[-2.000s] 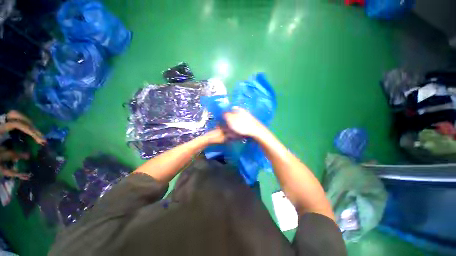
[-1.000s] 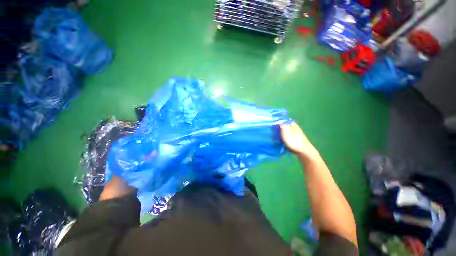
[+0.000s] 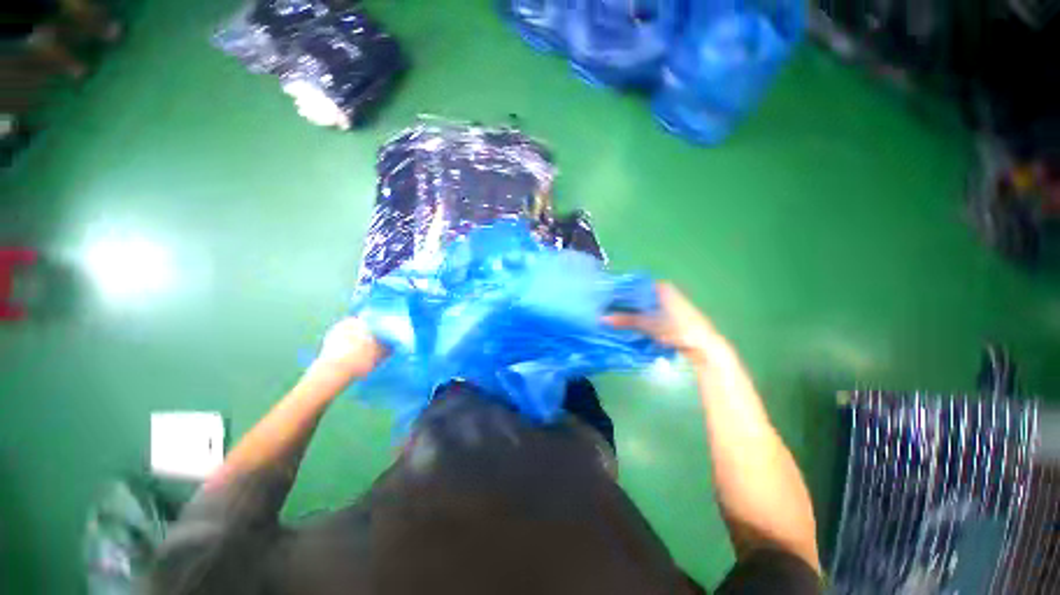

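Note:
A blue plastic packing bag (image 3: pixel 500 314) is spread between my two hands in front of my body, crumpled and somewhat blurred. My left hand (image 3: pixel 355 346) grips its left edge. My right hand (image 3: pixel 668 323) grips its right edge, with the fingers partly over the plastic. A stack of dark polybagged garments (image 3: pixel 465 180) lies on the green floor just beyond the bag, its near part hidden by the bag. A small dark wrapped piece (image 3: pixel 581 236) lies against the stack's right side.
More wrapped dark garments (image 3: pixel 337 52) lie on the floor at the upper left. Filled blue bags (image 3: pixel 721 64) stand at the top. A wire rack or cart (image 3: pixel 930 488) is at the lower right. A white sheet or box (image 3: pixel 187 444) is at the lower left.
My body has turned, so the garment stack is now straight ahead and the filled bags are at the top. The bag went from bunched in both hands to spread wide, and is now held lower.

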